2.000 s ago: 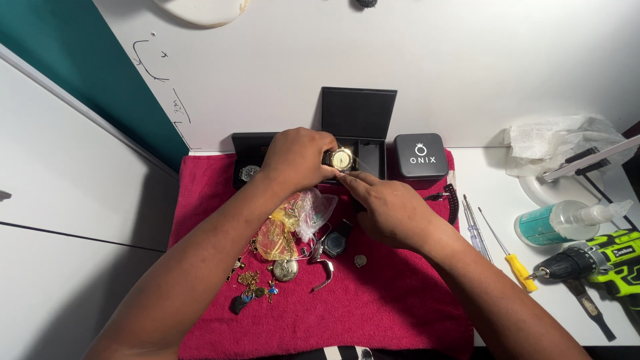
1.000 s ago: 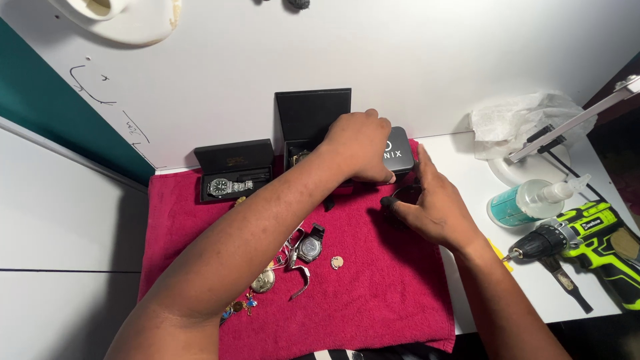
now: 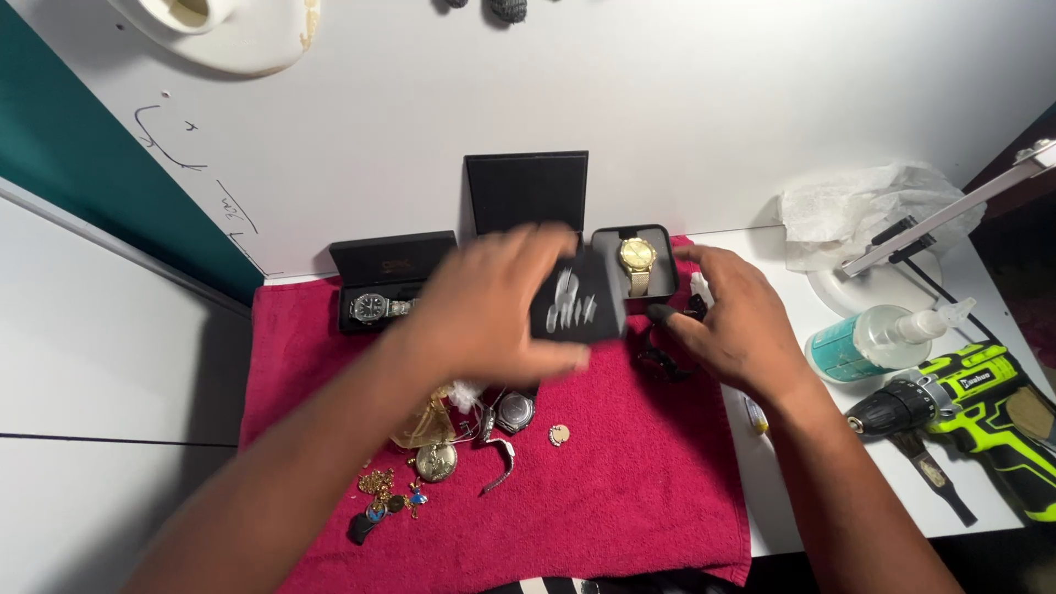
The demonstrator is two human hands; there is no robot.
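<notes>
My left hand [image 3: 487, 309], blurred, grips a black box lid [image 3: 577, 309] bearing a white logo. Just right of the lid, a gold-coloured wristwatch with a mesh band [image 3: 638, 256] lies in a grey-lined black box [image 3: 675, 276]. My right hand [image 3: 734, 322] has its fingertips at that box's right side, thumb near its lower corner. A dark watch [image 3: 660, 359] lies beneath my right thumb. Behind my left hand a black box with a raised lid [image 3: 528, 194] stands; its inside is mostly hidden. A silver watch with a dark dial [image 3: 371, 308] sits in another opened box [image 3: 396, 256].
On the red towel [image 3: 627, 495] lie a pocket watch [image 3: 436, 462], a silver bracelet [image 3: 502, 470], a round-faced watch [image 3: 516, 411], gold chains [image 3: 378, 483] and a small disc [image 3: 559, 435]. At right are a spray bottle [image 3: 874, 342], a green drill [image 3: 973, 396] and a lamp base [image 3: 866, 285].
The logo box was closed one second ago; its lid is now off in my left hand, showing the gold watch inside. Two seconds ago both hands were at a gold-coloured watch by the middle box.
</notes>
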